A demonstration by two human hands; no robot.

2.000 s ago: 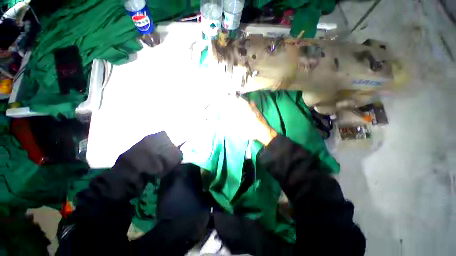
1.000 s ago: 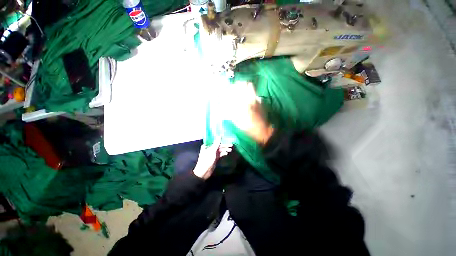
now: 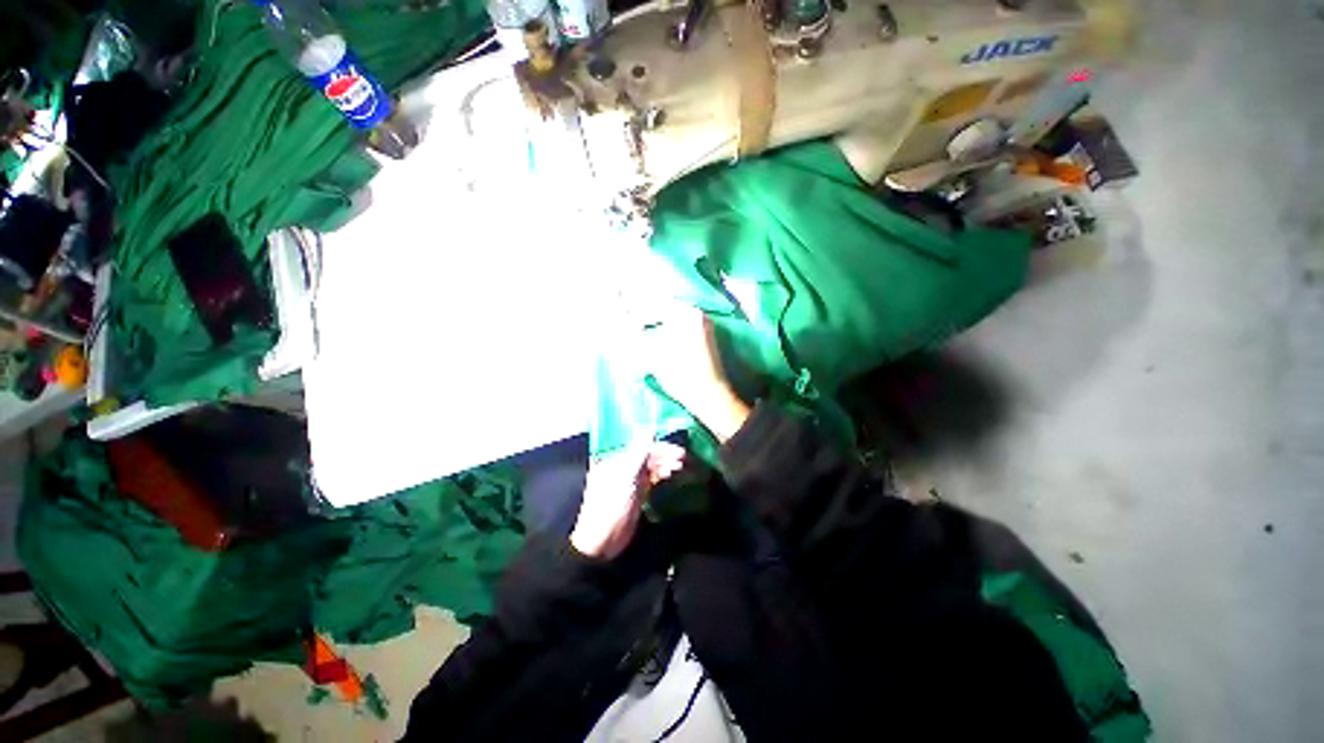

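Green fabric lies bunched from beneath the needle area of the JACK sewing machine over the table's right part and front edge. My left hand is at the table's front edge, its fingertips closed on the near edge of the fabric. My right hand lies on the fabric just above and right of my left hand, partly washed out by lamp glare; its fingertips are lost in the glare. The needle and presser foot are also lost in the glare.
The white table is glaring. A cola bottle and clear bottles stand at the back. A flat black rectangle lies on green cloth at left. Small items lie at right. Green cloth is heaped at lower left.
The view has shifted. My left hand came out of the glare to the fabric's near edge. My right hand moved from near the needle toward me, and more fabric spreads at right.
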